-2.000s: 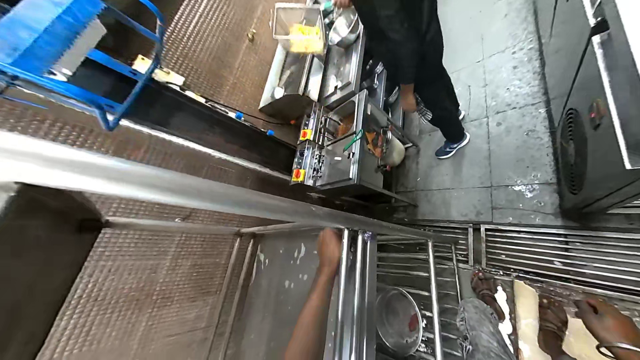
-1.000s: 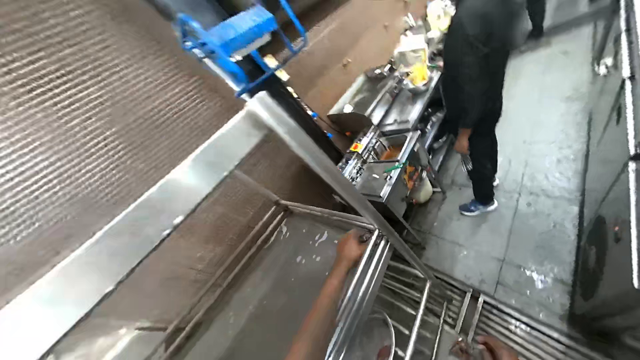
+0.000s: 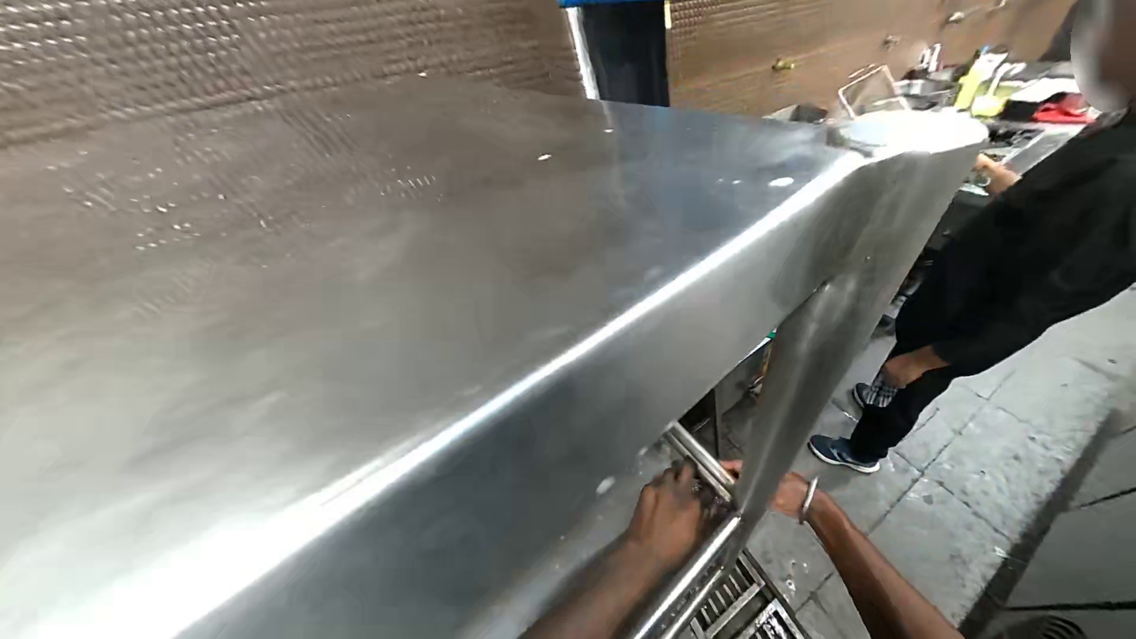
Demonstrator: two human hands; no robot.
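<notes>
A wide stainless steel table top (image 3: 444, 266) fills the view, wet in spots, with its raised corner at the upper right. Below its edge my left hand (image 3: 672, 515) rests at the metal tubes (image 3: 703, 457) of a lower frame, fingers curled and partly hidden. On the other side of a steel leg (image 3: 790, 382), my right hand (image 3: 785, 493), with a metal bangle at the wrist, reaches toward the same tubes. The leg hides most of its fingers, so what it holds is not visible.
A person in dark clothes (image 3: 1003, 248) stands at the right beside a cluttered counter (image 3: 1047, 142), a checked cloth (image 3: 880, 390) in one hand. A metal floor grate (image 3: 737, 595) lies below my hands, next to grey floor tiles (image 3: 958, 453). Textured wall panels run behind the table.
My view has swung and lowered, so the steel table top now fills much of it. My right hand has come up near my left hand, which was at the tubes before too.
</notes>
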